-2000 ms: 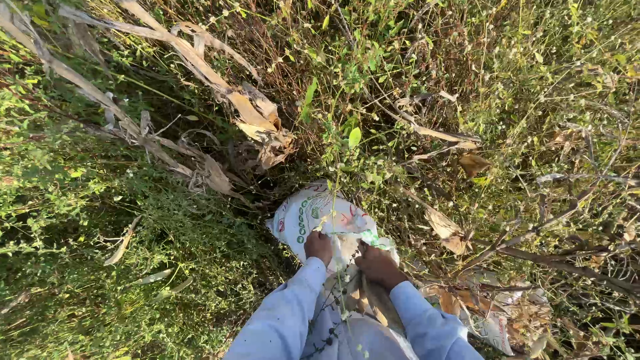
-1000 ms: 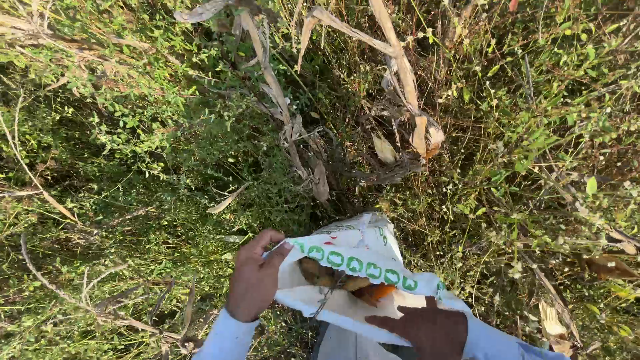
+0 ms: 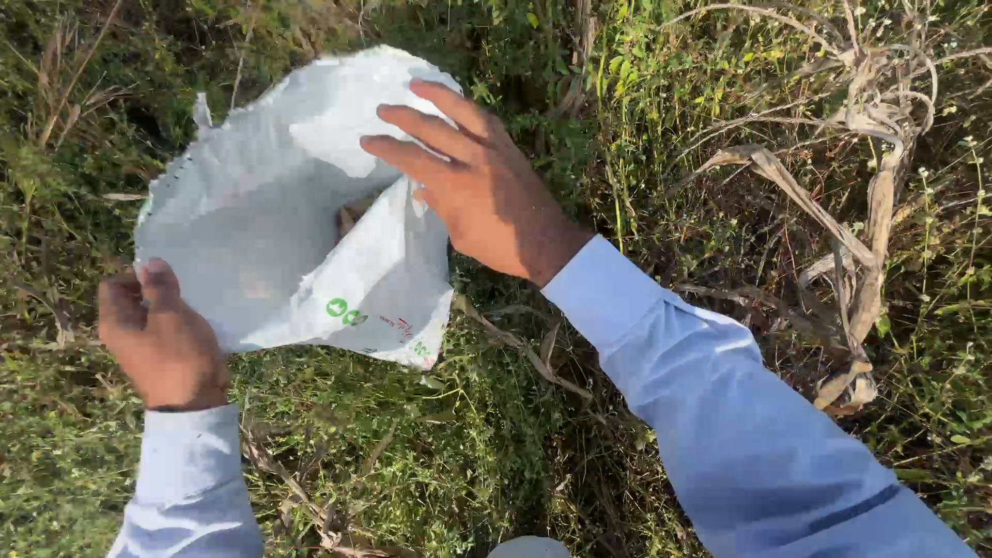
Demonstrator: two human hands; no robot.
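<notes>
A white woven plastic sack (image 3: 372, 287) with green and red print stands with its mouth wide, so its pale inside shows. Something brownish lies deep in it, too little seen to name. At the left edge of the mouth, my left hand (image 3: 163, 333) grips the sack's rim between thumb and fingers. My right hand (image 3: 480, 178) lies at the upper right of the mouth, its fingers apart and reaching over the rim, the palm side hidden; whether it pinches the plastic is unclear.
Dry, bent plant stalks (image 3: 868, 256) rise at the right. Green weeds (image 3: 349, 442) surround the sack, with dry stems (image 3: 294, 480) among them at the lower left. A small pale rounded thing (image 3: 531, 547) shows at the bottom edge.
The sack's mouth, gathered between both hands two seconds ago, is now spread wide. Orange and brownish contents showed one second ago. The hands have moved apart, and the view has shifted a lot.
</notes>
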